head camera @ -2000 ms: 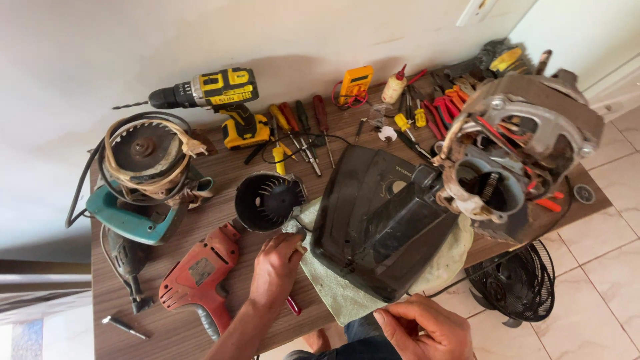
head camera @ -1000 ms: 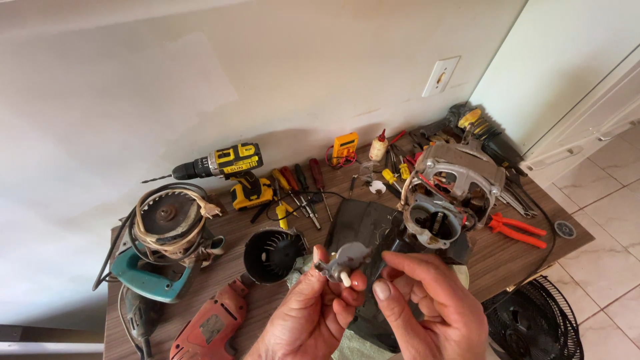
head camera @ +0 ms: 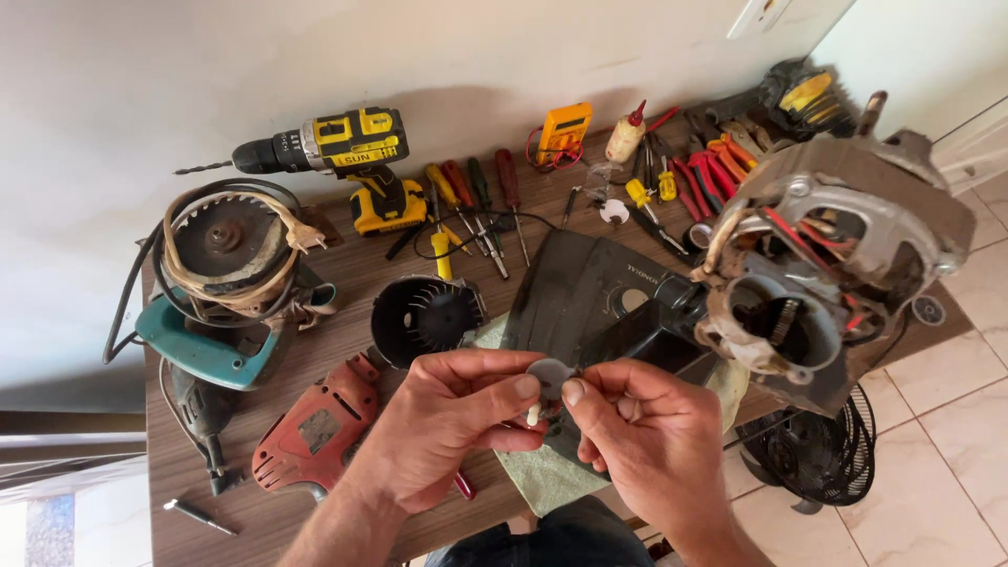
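A small part with a round grey disc and a white plastic stem (head camera: pixel 549 376) is held up between both hands. My left hand (head camera: pixel 457 425) grips it from the left, thumb on the disc's edge. My right hand (head camera: pixel 642 429) pinches its right side with thumb and forefinger; the exact contact is partly hidden. Just beyond the hands lies a black fan base (head camera: pixel 579 279) on a pale green cloth (head camera: pixel 543 482). Attached at the base's right end, an exposed electric motor (head camera: pixel 858 205) with red wires stands above the tabletop.
Around them on the wooden table (head camera: pixel 441 528) are a cordless drill (head camera: pixel 358 146), a circular saw (head camera: pixel 213 339), a red power tool housing (head camera: pixel 323 425), a black round housing (head camera: pixel 429 319), screwdrivers (head camera: pixel 465 205), a multimeter (head camera: pixel 563 134) and pliers (head camera: pixel 709 177). A black fan grille (head camera: pixel 827 449) rests at lower right.
Two seconds ago both hands were low at the cloth's edges, beside the fan base. They have come together, and the disc part is between them in the last two frames.
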